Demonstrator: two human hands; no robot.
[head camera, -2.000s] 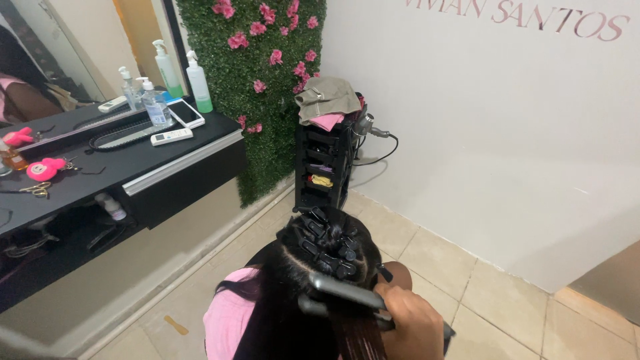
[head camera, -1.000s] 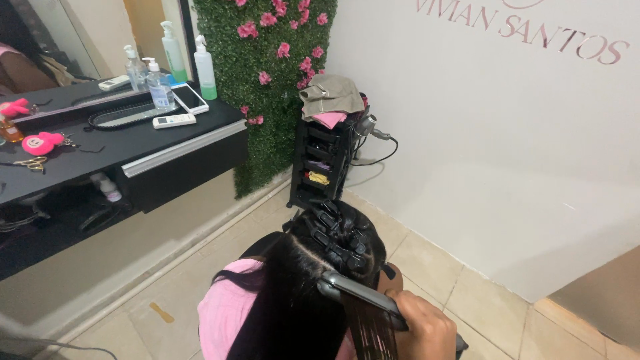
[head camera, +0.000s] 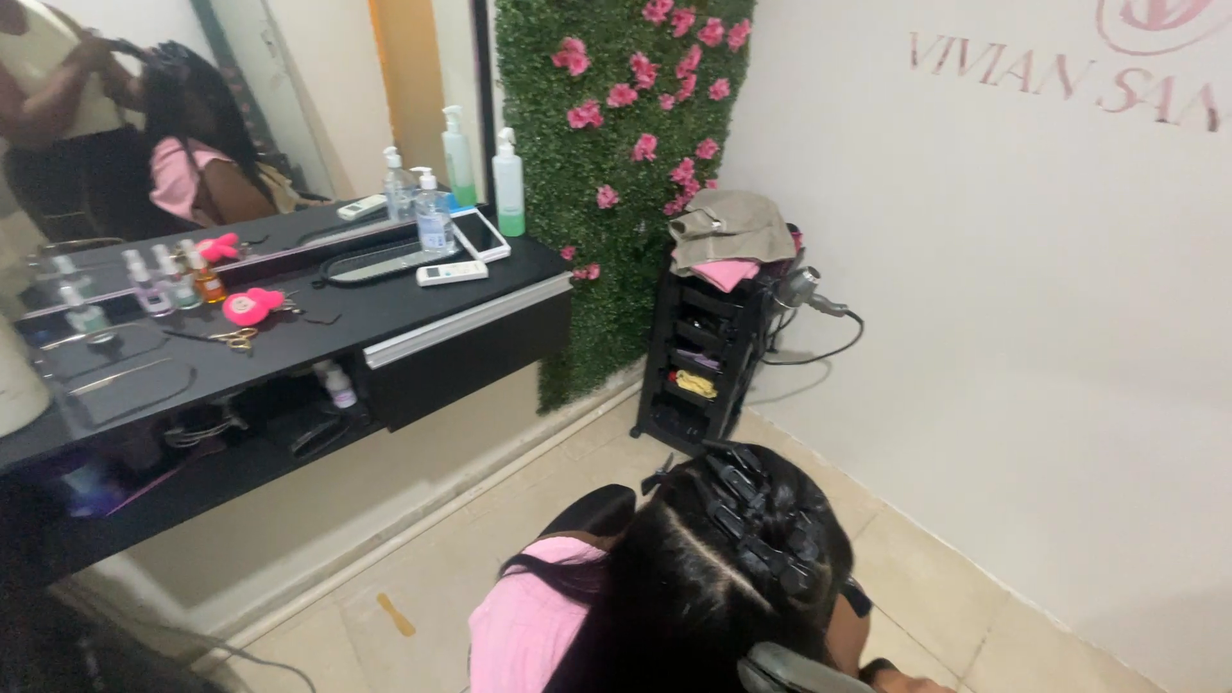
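At the bottom edge, a grey hair straightener (head camera: 794, 669) lies over the dark hair of a seated person. What looks like part of my right hand (head camera: 912, 682) shows at its handle end, mostly cut off by the frame. My left hand is out of view. The person's long black hair (head camera: 664, 616) hangs loose on the left, split by a pale parting (head camera: 717, 563) from the upper hair, which several black hair clips (head camera: 760, 525) hold up. A pink top (head camera: 529, 606) covers the person's shoulder.
A black counter (head camera: 318, 342) under a mirror (head camera: 318, 106) carries pump bottles, scissors (head camera: 236, 337) and a white remote control (head camera: 452, 273). Ahead stands a black trolley (head camera: 693, 356) with folded cloth on top and a hair dryer (head camera: 804, 289) at its side. A cable (head camera: 260, 659) lies at lower left.
The straightener and my right hand, plain in both earlier frames beside the parting, have dropped to the bottom edge. The view has shifted, showing more of the mirror and counter.
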